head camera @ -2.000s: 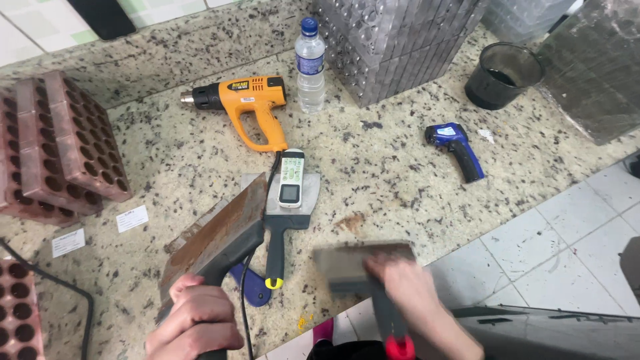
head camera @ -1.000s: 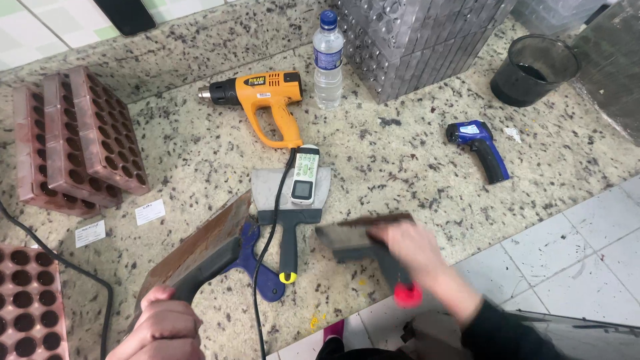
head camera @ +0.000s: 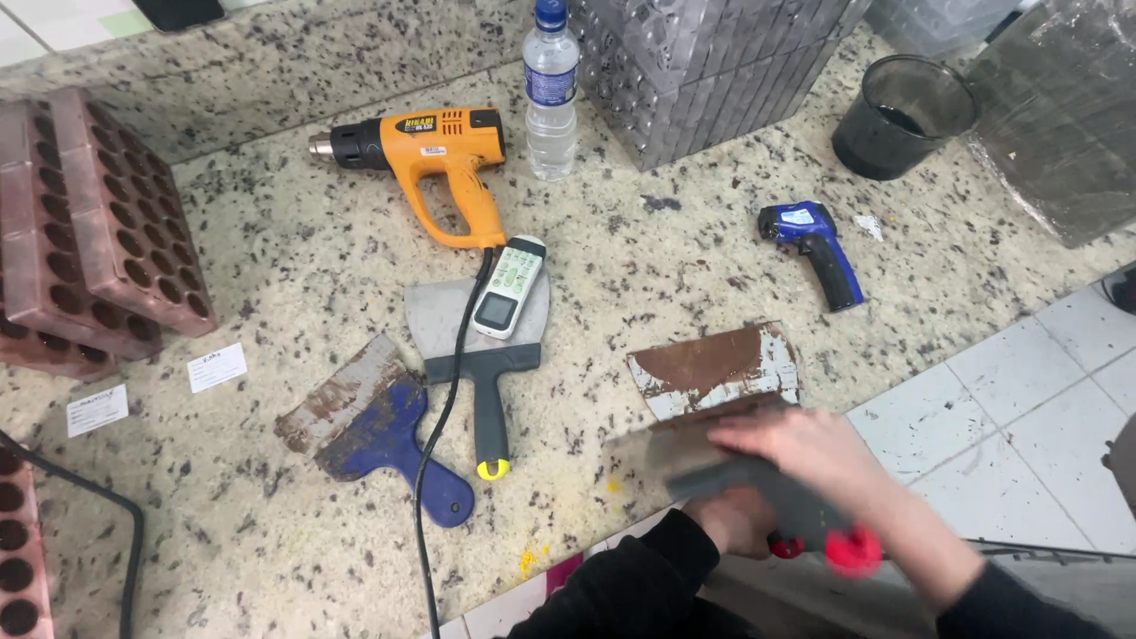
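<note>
At the right edge of the granite counter, my right hand (head camera: pixel 799 448) grips a wide metal scraper with a dark handle and red end, blurred by motion. Below it, my left hand (head camera: pixel 737 519) holds the dark handle of a second scraper (head camera: pixel 719 368), whose wide blade is smeared brown. The two tools overlap near the hands. To the left lie a blue plastic scraper (head camera: pixel 390 435) with a brown-crusted blade and a clean-bladed putty knife (head camera: pixel 488 390) with a yellow handle end. A white remote control (head camera: pixel 508 288) rests on that blade, and a black cord crosses it.
Behind stand an orange heat gun (head camera: pixel 453 169), a water bottle (head camera: pixel 551 98), stacked clear moulds (head camera: pixel 701 71) and a dark cup (head camera: pixel 901 115). A blue infrared thermometer (head camera: pixel 815 253) lies right. Left are brown-tinted moulds (head camera: pixel 133 213) and two written labels (head camera: pixel 216 367).
My left hand has moved right with its scraper, from beside the blue scraper to below my right hand. The blue scraper now shows fully.
</note>
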